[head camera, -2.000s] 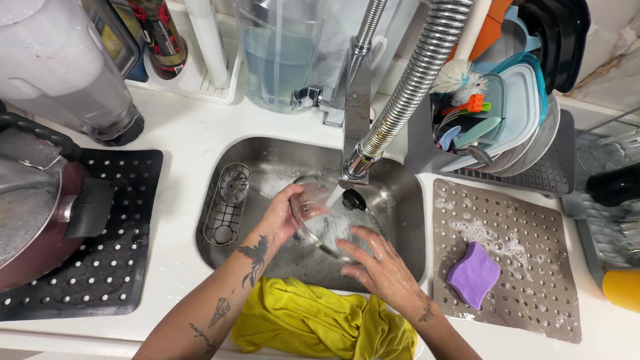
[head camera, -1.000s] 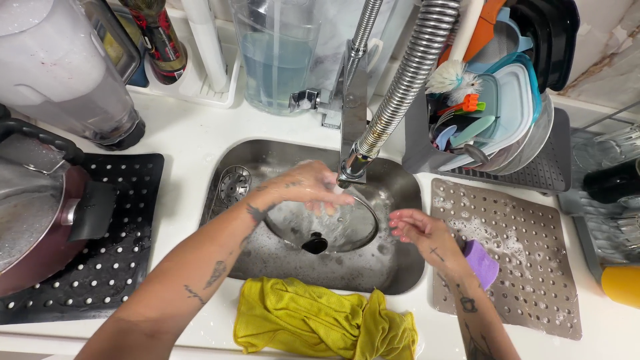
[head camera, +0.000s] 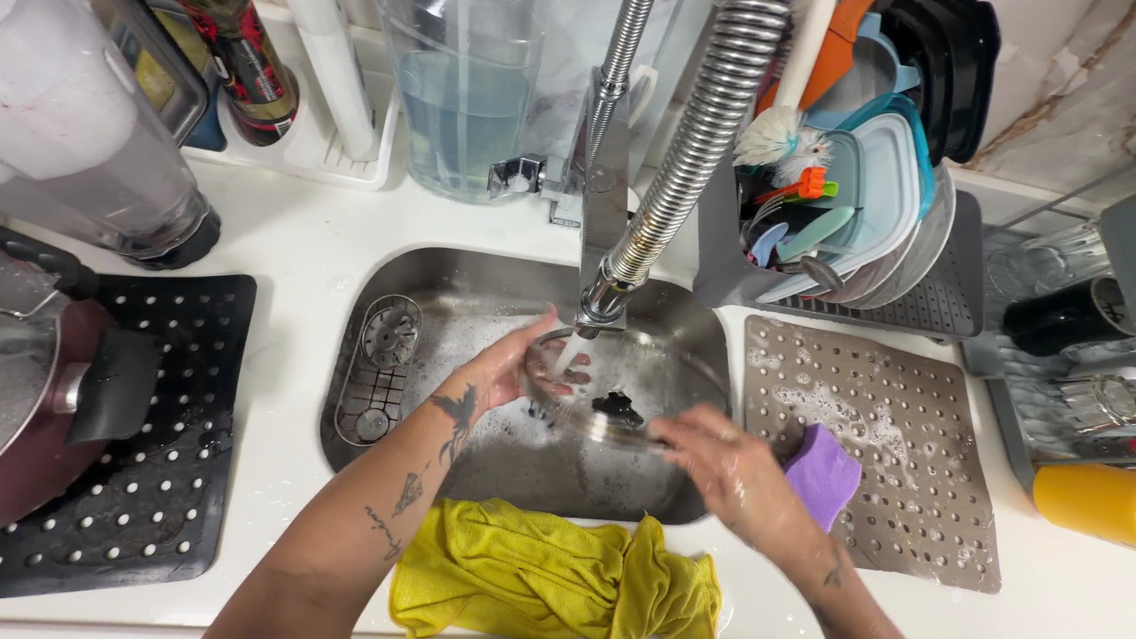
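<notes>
A glass pot lid with a metal rim and a black knob (head camera: 617, 410) is tilted in the sink, under running water from the spring-coil faucet (head camera: 605, 297). My left hand (head camera: 519, 364) holds its left edge, with fingers seen through the glass. At the lid's right edge, my right hand (head camera: 723, 461) grips the rim. The steel sink (head camera: 550, 484) has suds on its bottom. A wire caddy (head camera: 382, 373) hangs at the sink's left wall. A yellow cloth (head camera: 550, 568) lies along the front edge, between my forearms.
A purple sponge (head camera: 824, 475) rests on a soapy taupe mat (head camera: 914, 461) at right. Behind stands a crowded dish rack (head camera: 923, 266); glasses and a mug are at far right. At left, a dark red pot (head camera: 80, 399) sits on a black mat (head camera: 191, 444), near a blender jug (head camera: 133, 169).
One second ago the lid lay lower in the sink with its knob toward me; now it is tilted under the faucet. My right hand has come from beside the lid onto its rim.
</notes>
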